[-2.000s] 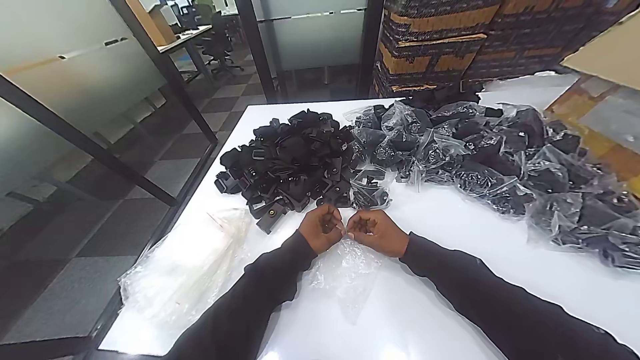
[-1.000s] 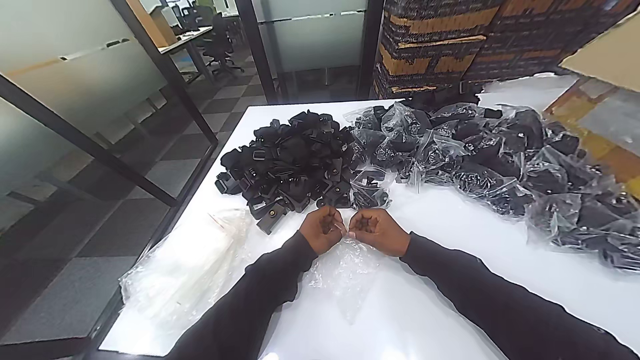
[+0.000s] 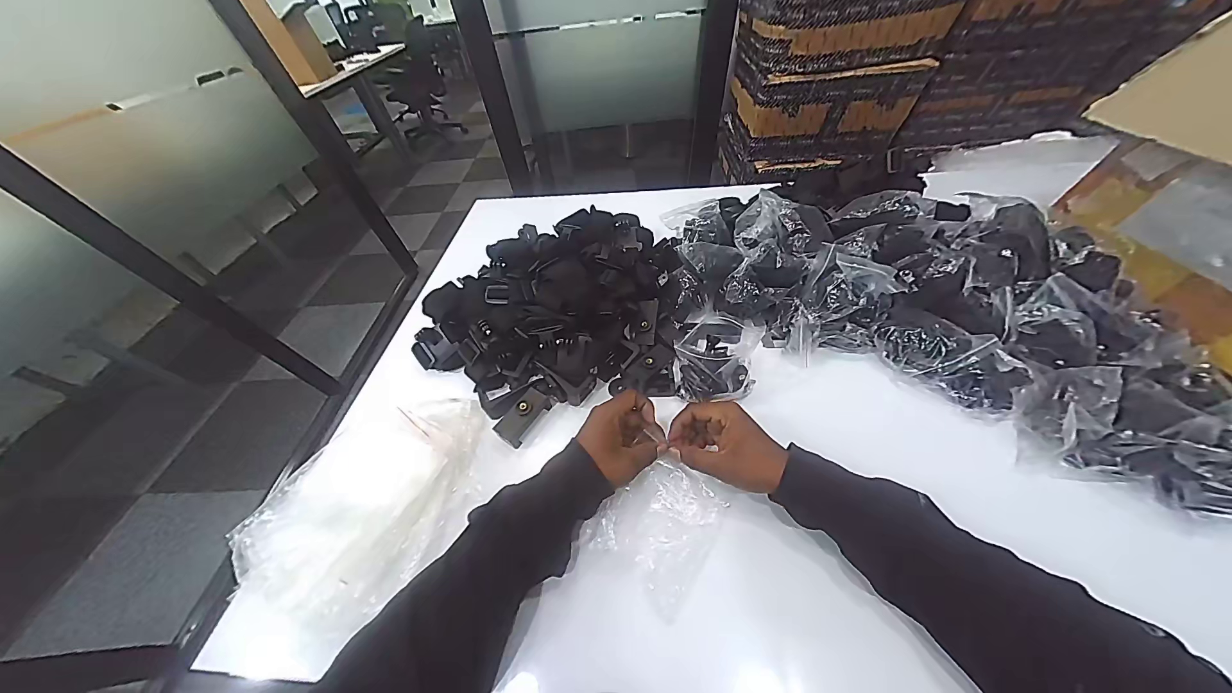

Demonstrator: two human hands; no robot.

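Observation:
My left hand (image 3: pixel 621 441) and my right hand (image 3: pixel 729 446) meet fingertip to fingertip, both pinching the top edge of a clear plastic bag (image 3: pixel 664 529). The bag hangs down toward me over the white table and looks flat. Just beyond my hands lies a heap of loose black plastic parts (image 3: pixel 558 298), some with straps or buckle-like pieces. A small bagged black part (image 3: pixel 714 358) lies right behind my fingers. To the left is a stack of clear plastic bags (image 3: pixel 375 510).
Many black parts in clear bags (image 3: pixel 953 289) cover the back right of the white table (image 3: pixel 866 414). An open cardboard box (image 3: pixel 1174 106) is at the far right. Wrapped cartons (image 3: pixel 837 87) stand behind the table; a glass partition (image 3: pixel 144 164) runs along the left.

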